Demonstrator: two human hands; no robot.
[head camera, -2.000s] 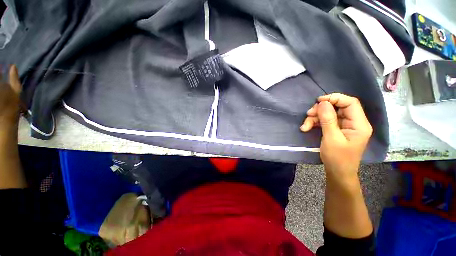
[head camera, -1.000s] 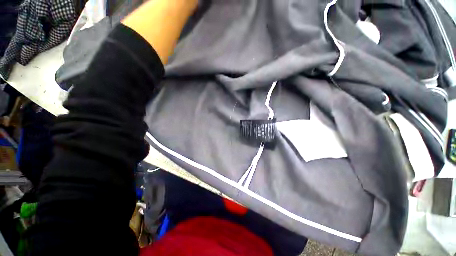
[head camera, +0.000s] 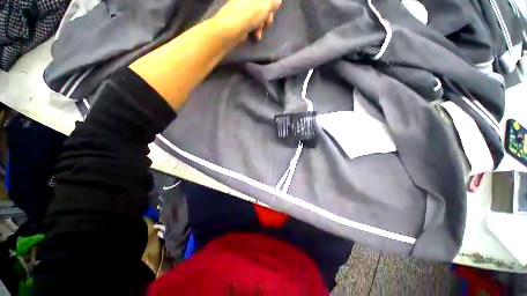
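A dark grey garment covers the table, with a white line of trim along its near edge. A black label with pale print lies on the inside seam, beside a pale angular flap. My left hand reaches across the garment to the top edge of the picture, its fingers bent and partly cut off; whether it grips cloth or thread cannot be told. My right hand is out of the picture. No needle can be made out.
Checked cloth lies at the far left. At right are a pale band, a small pinkish-red item, a phone and a small grey box-like item. A green item shows at lower left.
My left arm has swung from the left side across the garment to the top. My right hand has left the hem and the picture. The view has shifted, and the garment's near edge now slants.
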